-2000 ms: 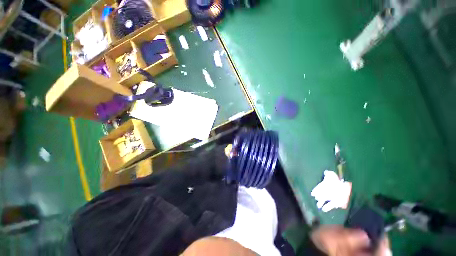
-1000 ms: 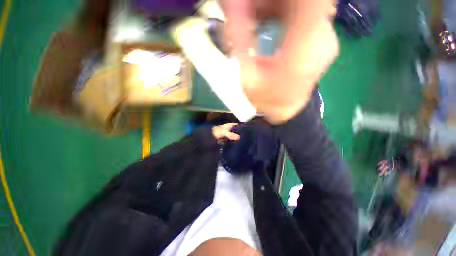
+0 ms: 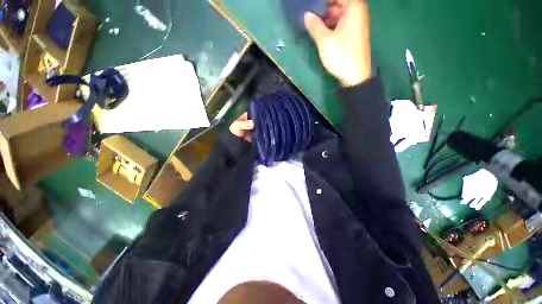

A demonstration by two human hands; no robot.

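A dark navy fan unit (image 3: 280,126) with a round ribbed head lies against my lap at the centre. My left hand (image 3: 242,127) holds its left side; most of the fingers are hidden behind it. My right hand (image 3: 346,44) is over the green bench near the top edge, blurred. Its thumb and fingers are at the edge of a dark blue round disc (image 3: 301,12), which is blurred and cut off by the frame's top; the hand appears to grip it.
White sheet (image 3: 157,95) with a dark clip-like part (image 3: 110,89) on it at left. Cardboard boxes (image 3: 126,168) with small parts beside it. At right, a white glove (image 3: 404,126), a thin tool (image 3: 414,80), a black power driver (image 3: 493,155) and another white cloth (image 3: 479,187).
My right hand has moved from close in front of the camera, where it was with a pale elongated shape, up and away to the disc. My left hand stays on the fan. The view has turned.
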